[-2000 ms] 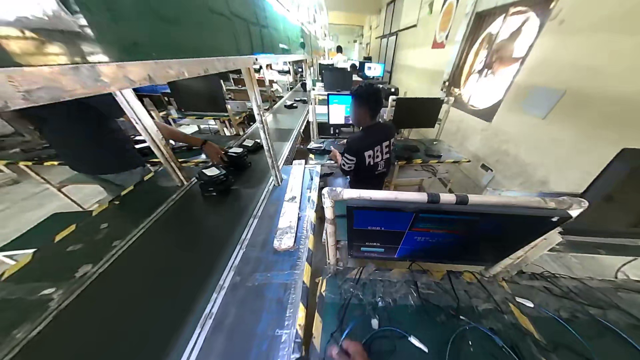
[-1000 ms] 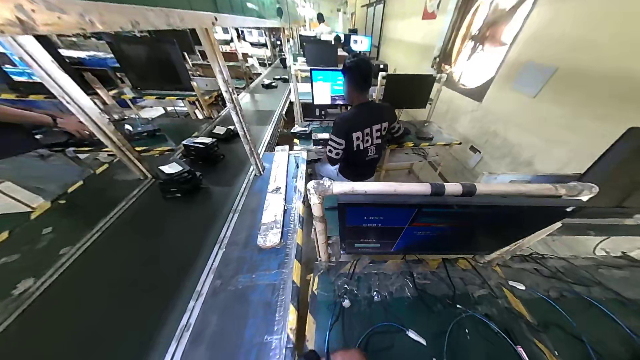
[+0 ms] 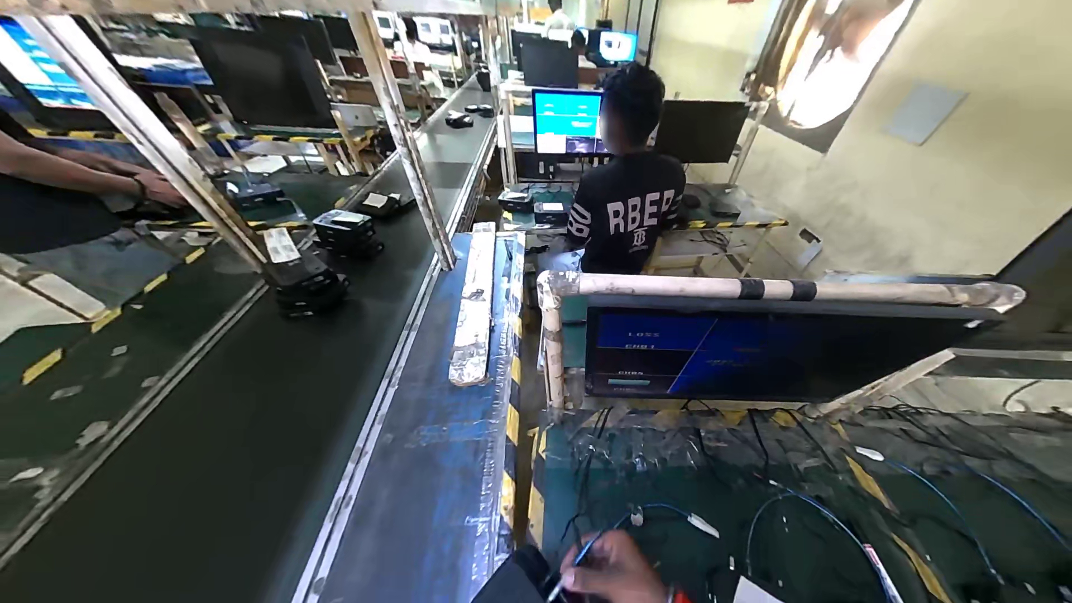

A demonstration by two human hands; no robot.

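At the bottom edge, my right hand (image 3: 615, 568) pinches the end of a thin blue cable (image 3: 590, 546), its fingertips pointing left. Close beside the fingertips is a black box-like device (image 3: 519, 578), cut off by the frame's lower edge. The cable curves up and right over the green bench top (image 3: 678, 494). My left hand is out of view. Behind the bench, a flat monitor (image 3: 787, 352) with a partly blue display stands on a white pipe frame (image 3: 687, 286).
A dark conveyor belt (image 3: 251, 452) runs along the left, carrying stacked black devices (image 3: 310, 280). A long taped bar (image 3: 474, 310) lies on the ledge beside it. More cables cross the bench at right. A person (image 3: 632, 184) sits ahead; another person's arms (image 3: 92, 172) are at far left.
My right hand shows more fully at the bottom edge than one second ago, and the black device beside it has come into view. The view has shifted.
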